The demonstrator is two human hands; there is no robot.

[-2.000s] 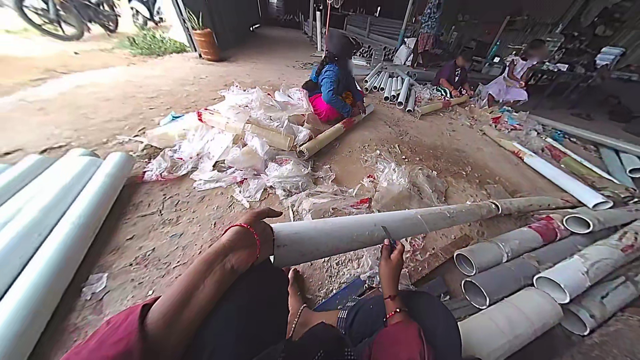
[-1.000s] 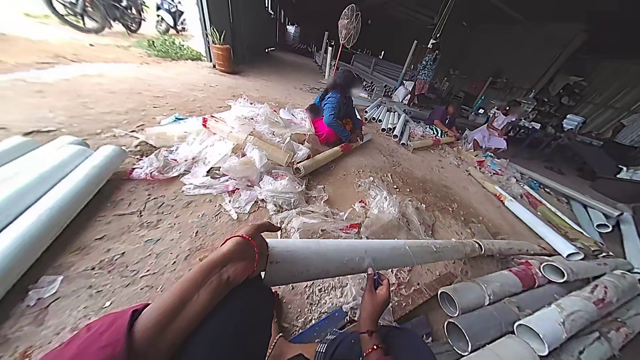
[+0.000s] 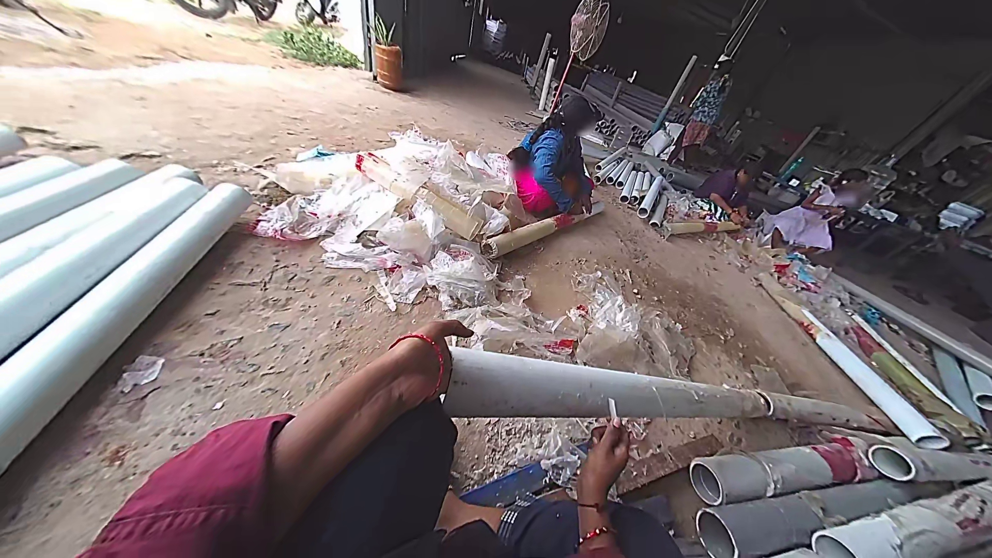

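A long pale plastic pipe (image 3: 573,387) lies across in front of my knees and runs off to the right, where a second pipe section adjoins it. My left hand (image 3: 434,353), with a red cord at the wrist, is at the pipe's near end; its fingers are partly hidden behind the end. Below the pipe my right hand (image 3: 606,446) is closed on a small blade-like tool (image 3: 613,409), whose pale tip reaches up against the pipe's lower side. The tool's handle is mostly covered by my fingers.
White pipes (image 3: 147,298) lie at the left. Grey pipes (image 3: 783,473) are stacked at the lower right. Crumpled plastic film (image 3: 457,271) is heaped ahead. A person (image 3: 550,170) crouches over a tan-wrapped pipe (image 3: 535,232); more people sit farther back at the right. A blue object (image 3: 508,484) lies near my foot.
My right hand with the tool has shifted slightly along the pipe's lower side. My left hand stays at the pipe's near end.
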